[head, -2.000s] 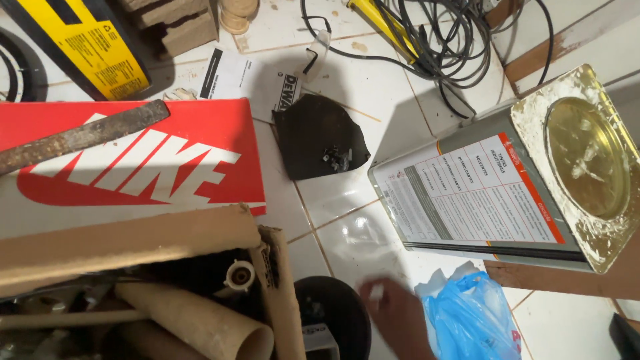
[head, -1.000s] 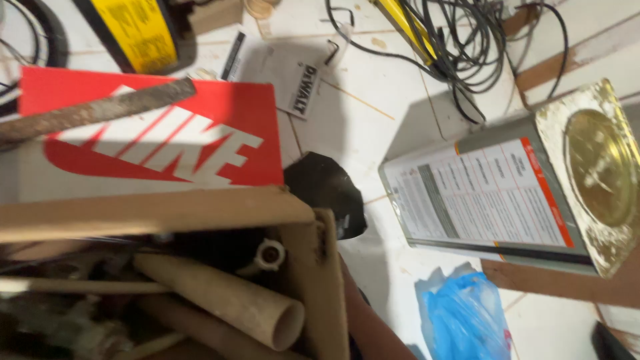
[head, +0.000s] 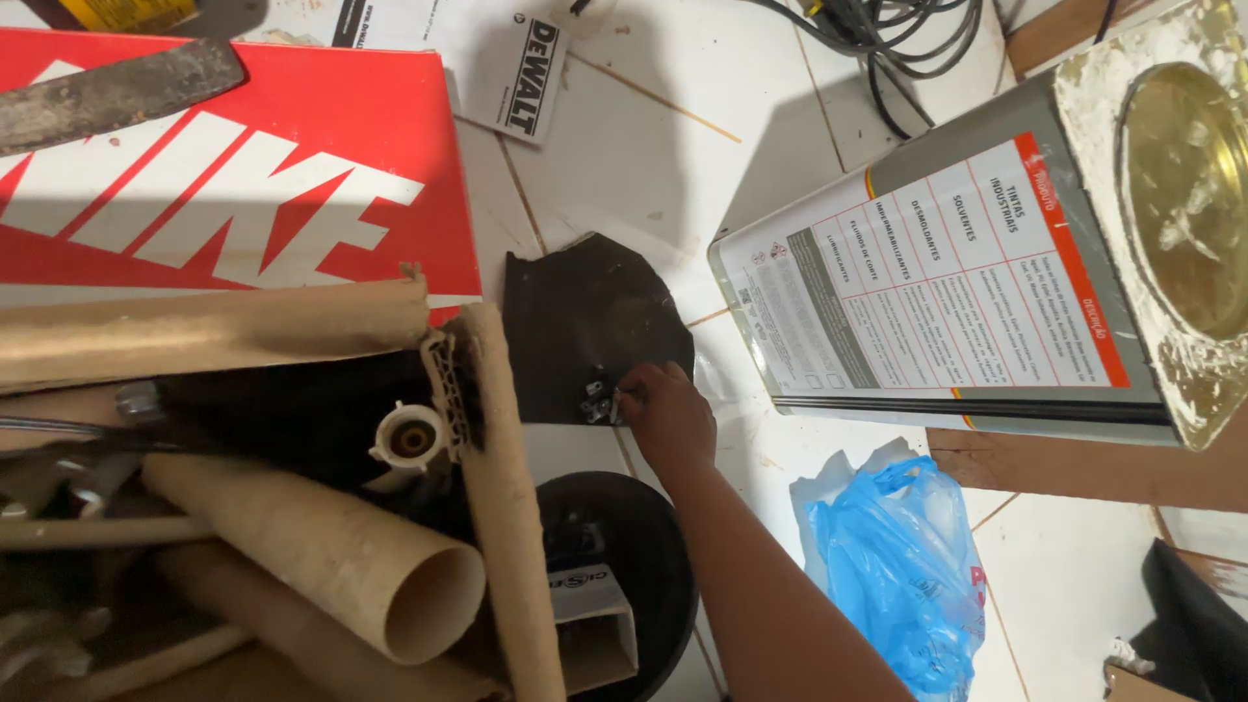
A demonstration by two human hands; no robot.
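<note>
My right hand (head: 668, 414) reaches in from the lower right, its fingertips at several small metal pieces (head: 597, 398) lying on a black flat sheet (head: 595, 312) on the tiled floor. Whether a piece is pinched between the fingers is too small to tell. My left hand is out of view. Just below the sheet is a round black container (head: 673, 546) with a small open cardboard box (head: 600, 634) and dark items inside.
At left, a cardboard box (head: 507, 526) holds PVC pipes (head: 322, 556); behind it is a red shoebox (head: 370, 107) with a worn metal bar (head: 127, 93). A large metal can (head: 936, 283), blue plastic bag (head: 897, 565) and black cable (head: 897, 49) lie right.
An arm now reaches across the floor to the black sheet, where no hand was two seconds ago. The view has shifted.
</note>
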